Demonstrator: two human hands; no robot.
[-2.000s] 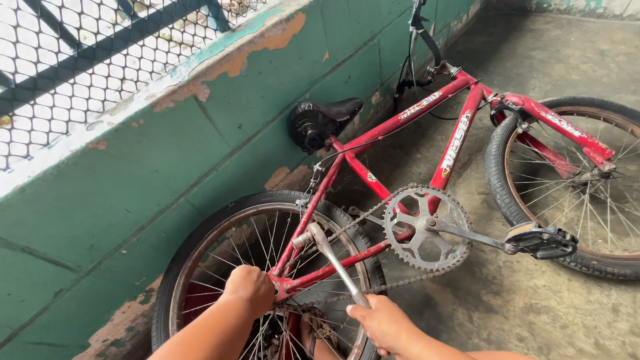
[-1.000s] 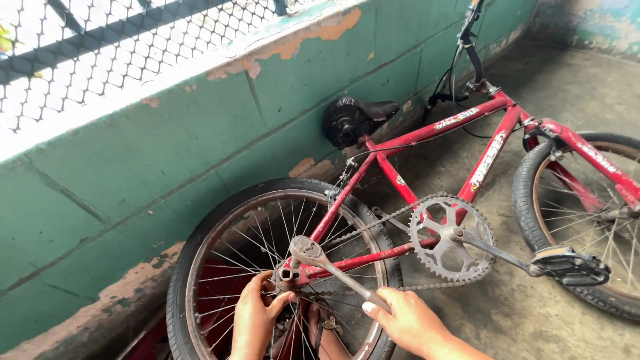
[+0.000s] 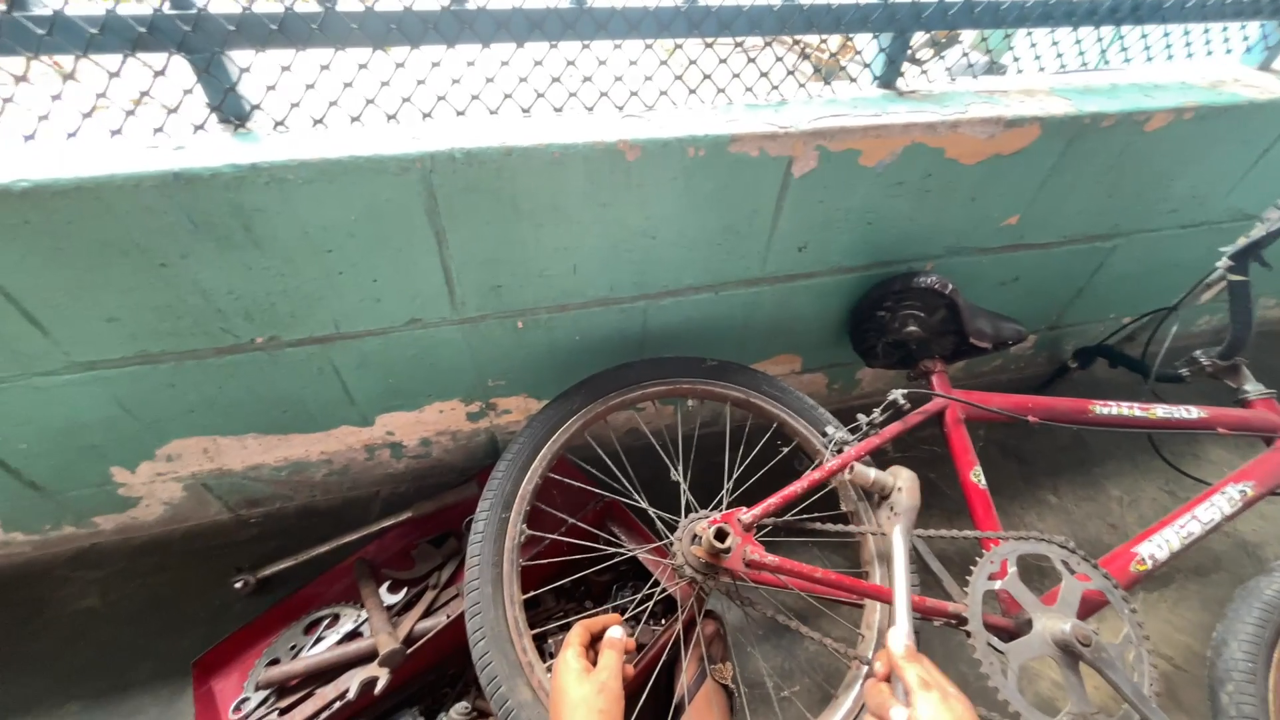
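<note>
My right hand (image 3: 915,680) grips the handle of a ratchet wrench (image 3: 900,560), whose head with a socket points up beside the red frame tube. My left hand (image 3: 592,668) is just below the rear hub, in front of the spokes, fingers curled; whether it holds anything cannot be told. The rear wheel (image 3: 500,500) of the red bicycle (image 3: 850,455) stands before me. At its hub sits an axle nut (image 3: 718,538), with no tool on it. The chain (image 3: 860,527) runs to the chainring (image 3: 1060,610) at right.
Behind the wheel lies a red metal tray (image 3: 225,640) with wrenches, a hammer-like tool and a toothed ring. A long metal bar (image 3: 320,550) rests near the green wall (image 3: 300,260). The black saddle (image 3: 910,320) leans by that wall. A foot (image 3: 708,670) shows behind the spokes.
The ratchet wrench has moved off the hub to the right, its head now raised. My left hand has come away from the hub, downward. The view has swung left.
</note>
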